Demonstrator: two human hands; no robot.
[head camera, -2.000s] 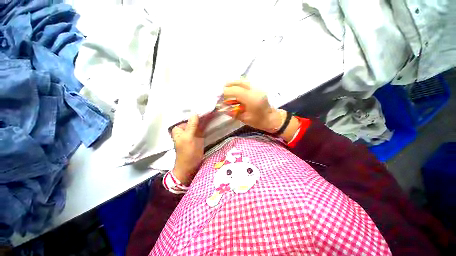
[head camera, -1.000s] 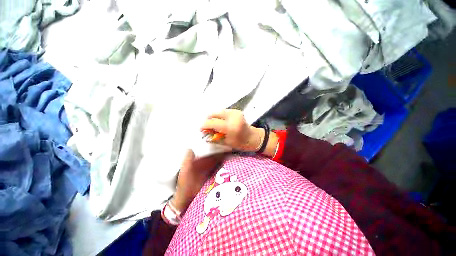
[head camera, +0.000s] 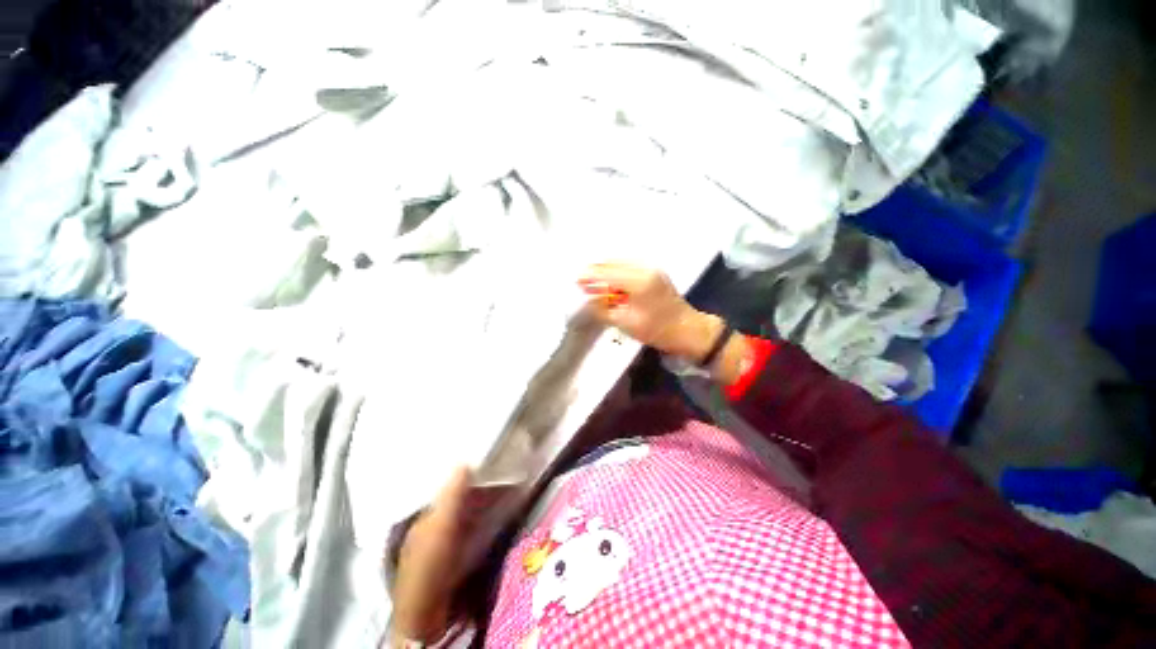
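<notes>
A pale garment (head camera: 418, 323) is spread over the table, with its near edge at the pink checked apron. My left hand (head camera: 435, 545) holds the garment's near edge at the lower middle; the fingers are partly hidden by cloth and blurred. My right hand (head camera: 644, 308) is farther up and right along the same edge, closed around small thread snips with an orange-red handle (head camera: 614, 298). The snips' points cannot be made out. A strip of the edge lies stretched between the two hands.
Blue garments (head camera: 102, 494) lie heaped at the left. More pale garments (head camera: 811, 76) lie layered at the far right. A blue crate (head camera: 982, 298) holding crumpled pale cloth (head camera: 862, 311) stands on the floor at the right. Another blue crate (head camera: 1128, 298) shows at the right edge.
The hands have moved apart, the right up and right, the left lower. The apron front shows less, and the view has shifted so more pale cloth shows at the far left.
</notes>
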